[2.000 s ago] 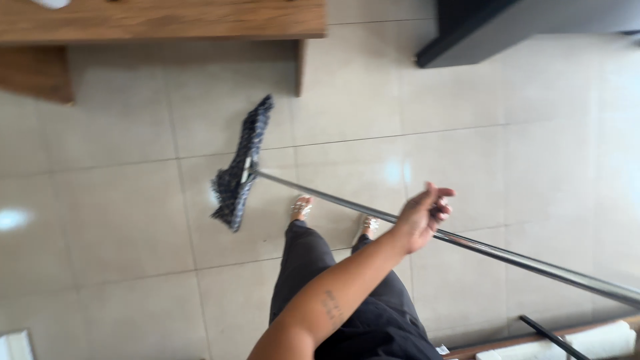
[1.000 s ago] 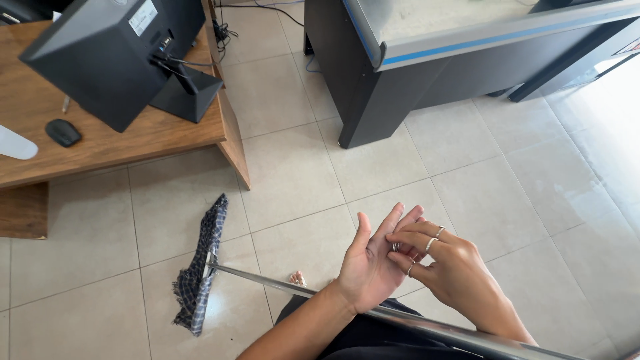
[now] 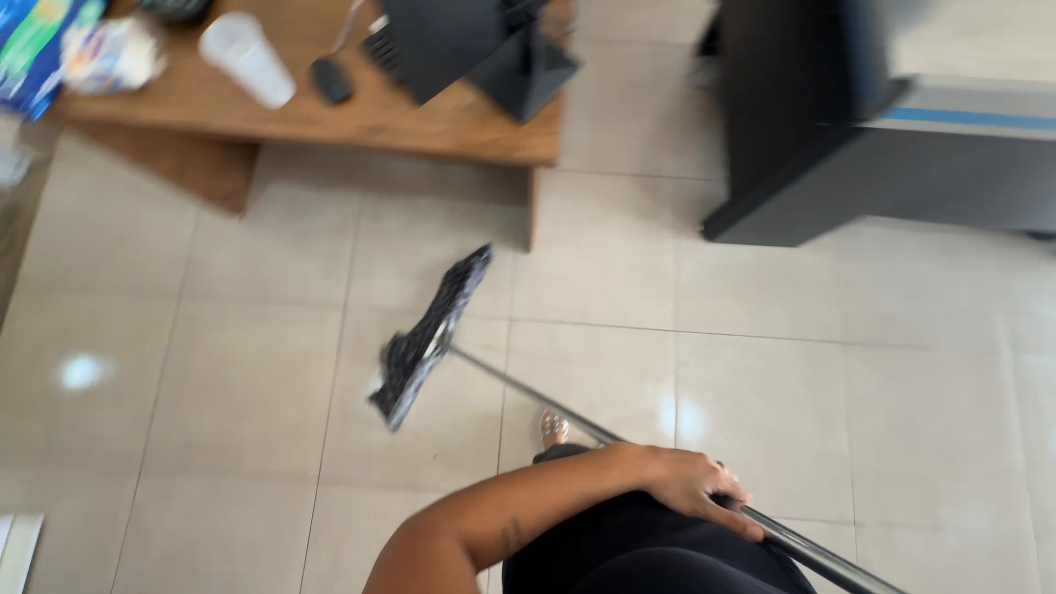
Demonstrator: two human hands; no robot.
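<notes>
My left hand [image 3: 701, 488] is closed around the metal pole [image 3: 817, 549] of a floor squeegee or mop, in front of my dark clothing. The pole slants down from my hand to the far left. At its lower end, a dark patterned cloth [image 3: 433, 334] is wrapped over the head and lies on the tiled floor. A small light-coloured part of the head shows where the pole joins. My right hand is out of view, and the upper end of the pole runs past the bottom edge.
A wooden desk [image 3: 396, 136] stands beyond the cloth, bearing a monitor [image 3: 445, 41], a mouse [image 3: 331, 80], a plastic cup [image 3: 247, 59] and packages. A dark counter [image 3: 932, 177] stands at the right. My sandalled foot [image 3: 553, 427] is near the pole.
One second ago my hands were together above the pole, fingers touching. Now my left hand grips the pole and my right hand has left the view. The view has shifted.
</notes>
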